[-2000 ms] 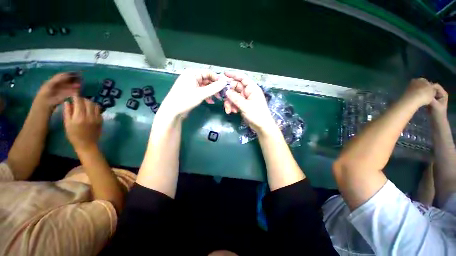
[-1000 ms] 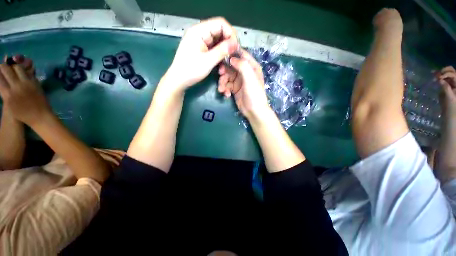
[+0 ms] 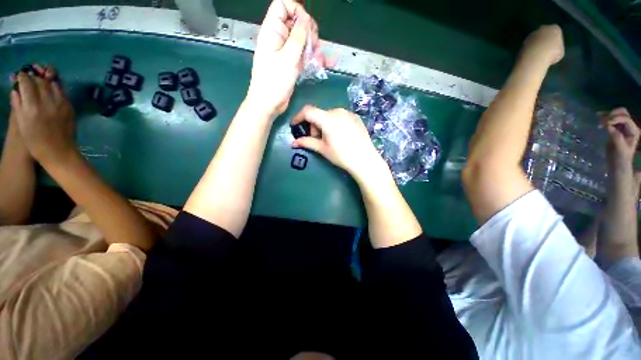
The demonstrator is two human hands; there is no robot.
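My right hand (image 3: 337, 137) pinches a black square part (image 3: 301, 129) between thumb and fingers, low over the green worktop. Another black square part (image 3: 299, 162) lies just below it, pale mark up. My left hand (image 3: 282, 53) is raised near the white rail and holds a crinkled clear bag (image 3: 311, 68); the bag looks empty, and its upper part is blurred. A heap of bagged parts (image 3: 404, 137) in shiny film lies right of my right hand.
Loose black parts (image 3: 188, 94) lie in two clusters on the left. A person's hands (image 3: 42, 105) are beyond them at far left. Another person's arm (image 3: 509, 133) reaches over the right side, beside clear blister trays (image 3: 566, 151). A white rail (image 3: 239, 35) edges the green worktop.
My hands have parted. My right hand has come down beside the lone part with a black part out of its bag. My left hand has moved up with the bag.
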